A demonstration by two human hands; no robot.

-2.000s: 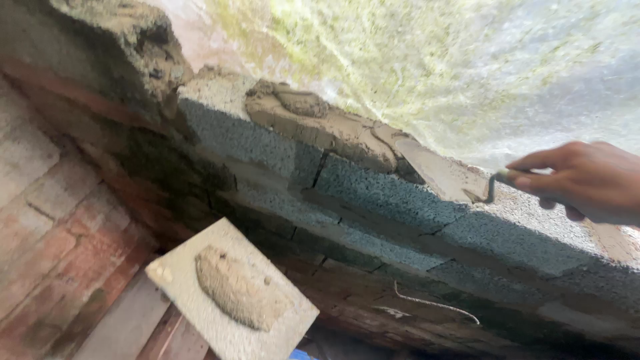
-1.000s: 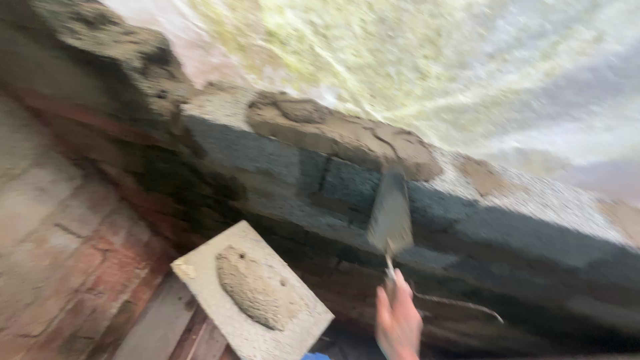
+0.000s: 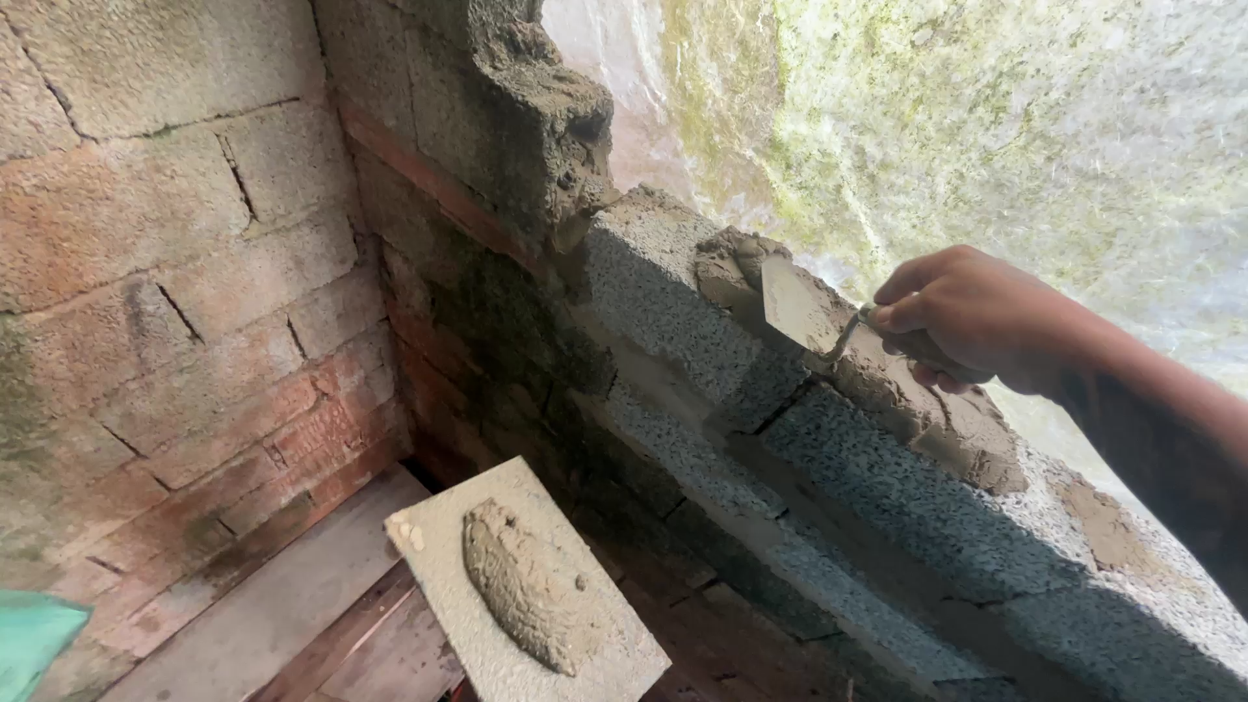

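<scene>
My right hand (image 3: pixel 941 317) is closed around the handle of a pointing trowel. The trowel's flat blade (image 3: pixel 799 304) lies against a thick bed of wet mortar (image 3: pixel 892 395) on top of the concrete block wall (image 3: pixel 858 478). At the lower middle, a square mortar board (image 3: pixel 624 634) bears an oval heap of mortar (image 3: pixel 531 585). My left hand is out of view, and whatever supports the board is hidden.
A broken masonry edge (image 3: pixel 575 127) rises at the mortar bed's far end. An old block wall (image 3: pixel 175 224) stands at the left, above wooden planks (image 3: pixel 263 604). Translucent sheeting (image 3: pixel 955 127) hangs behind the wall. Something green (image 3: pixel 39 634) shows at lower left.
My right hand has moved from below the wall's edge up to its top, bringing the trowel blade onto the mortar nearer the broken end. The view has shifted toward the left wall.
</scene>
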